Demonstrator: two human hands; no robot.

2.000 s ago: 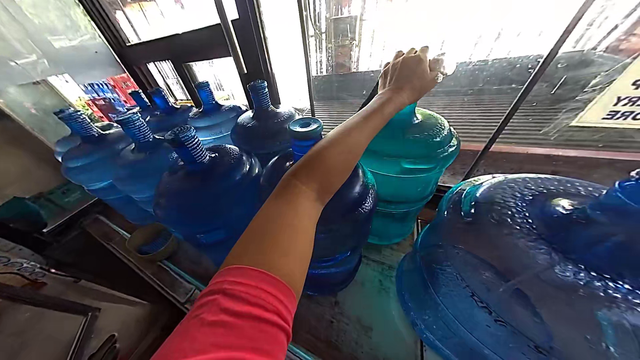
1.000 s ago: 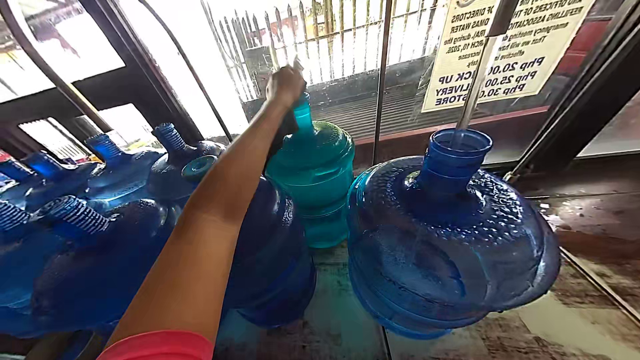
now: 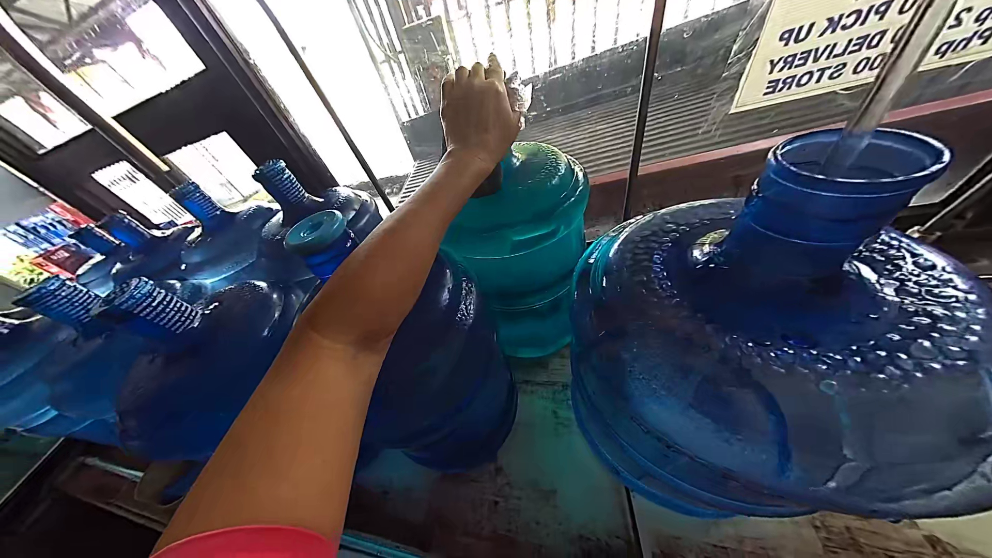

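My left hand, at the end of a bare arm with a pink-red sleeve, is at the top of a teal water jug. Its back faces me, its fingers are bent and the wrist hides the jug's neck. Something clear and shiny shows beside the fingers; what they grip is hidden. A dark object shows under the wrist. At the right stands a large blue water jug, uncapped, with a clear tube or stream entering its mouth. My right hand is out of view.
A blue jug with a pale blue cap stands under my forearm. Several blue jugs with ribbed necks crowd the left. Behind are a glass pane, thin dark bars and a sign with reversed writing.
The view has turned to the right since two seconds ago, showing more of the large blue jug. My left hand stays at the top of the teal jug.
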